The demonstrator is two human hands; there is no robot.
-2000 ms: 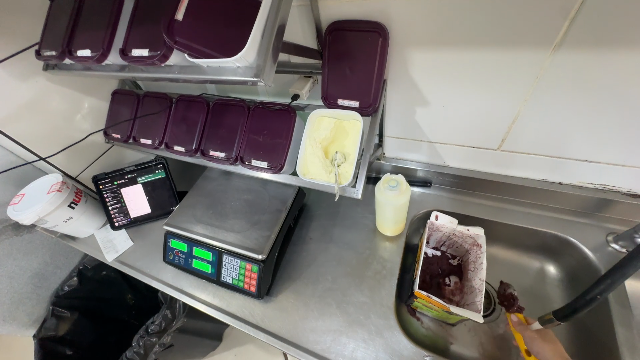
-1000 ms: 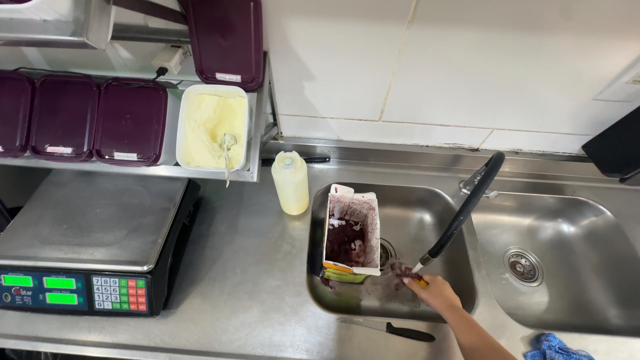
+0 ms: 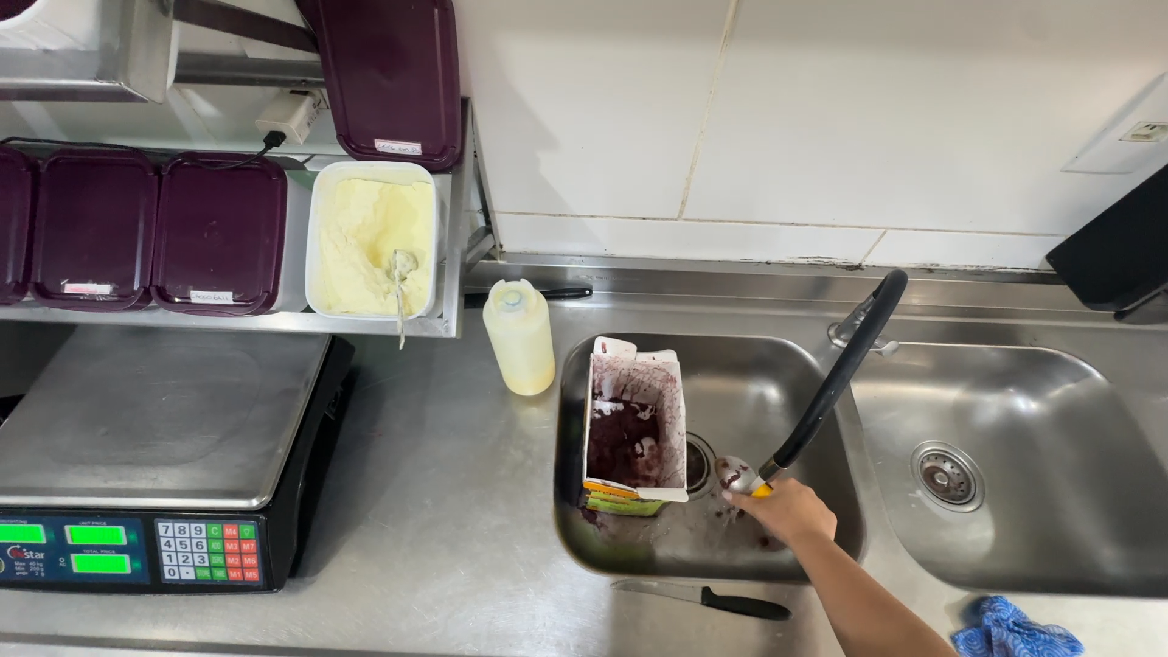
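My right hand (image 3: 792,513) is over the left sink basin (image 3: 785,365), closed around a yellow-handled scoop. The metal head of the scoop (image 3: 734,474) bears dark purple residue and lies under the spout end of a black flexible faucet hose (image 3: 841,372). Left of it, an open carton (image 3: 637,429) with dark purple remains inside stands in the same basin, beside the drain. A knife with a black handle (image 3: 744,604) lies on the front rim of the sink. My left hand is out of view.
A squeeze bottle (image 3: 520,338) stands left of the sink, near a digital scale (image 3: 173,411). Above, a shelf holds an open tub of pale cream (image 3: 374,242) and purple-lidded tubs (image 3: 219,237). A blue cloth (image 3: 1017,630) lies at front right, below the right basin (image 3: 1031,401).
The view has swung right. Dark purple stuff covered the scoop head in the earlier frames; now much of its metal shows.
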